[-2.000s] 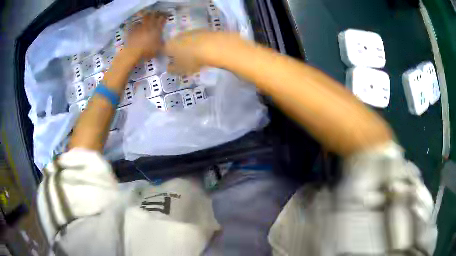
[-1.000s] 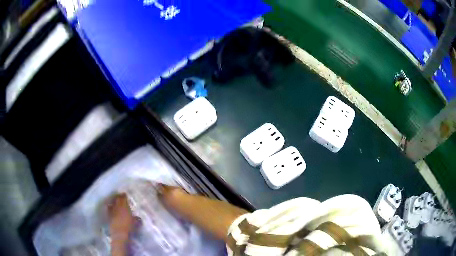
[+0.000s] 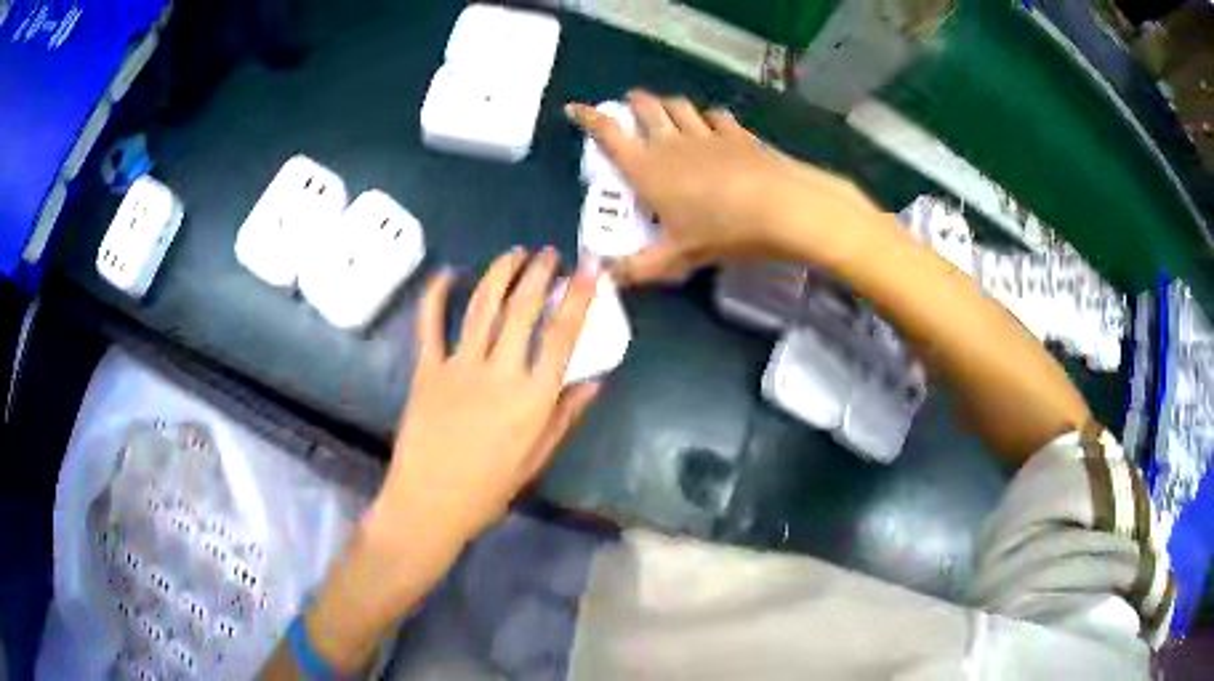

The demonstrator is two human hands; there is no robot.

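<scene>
My left hand [image 3: 486,366], with a blue wrist band, is over the dark green bench mat. Its thumb and index finger are around a white cover [image 3: 602,333], partly hidden by the hand. My right hand [image 3: 706,180] grips another white slotted cover [image 3: 615,220] just beyond it, between thumb and fingers. The two covers are close together; I cannot tell if they touch. Two white covers [image 3: 360,260] lie side by side to the left, face up. Another touching white pair [image 3: 493,87] lies farther back.
A single white cover [image 3: 140,237] lies at far left beside a small blue piece [image 3: 127,162]. Greyish-white shells [image 3: 845,393] lie right of my hands. Many white pieces with pins [image 3: 1052,293] stand at far right. A lined tote [image 3: 87,492] is at lower left; a green conveyor [image 3: 1025,120] runs beyond.
Both hands have left the lined tote and are now over the bench mat with white covers. The view has turned right, bringing in more of the bench's right side.
</scene>
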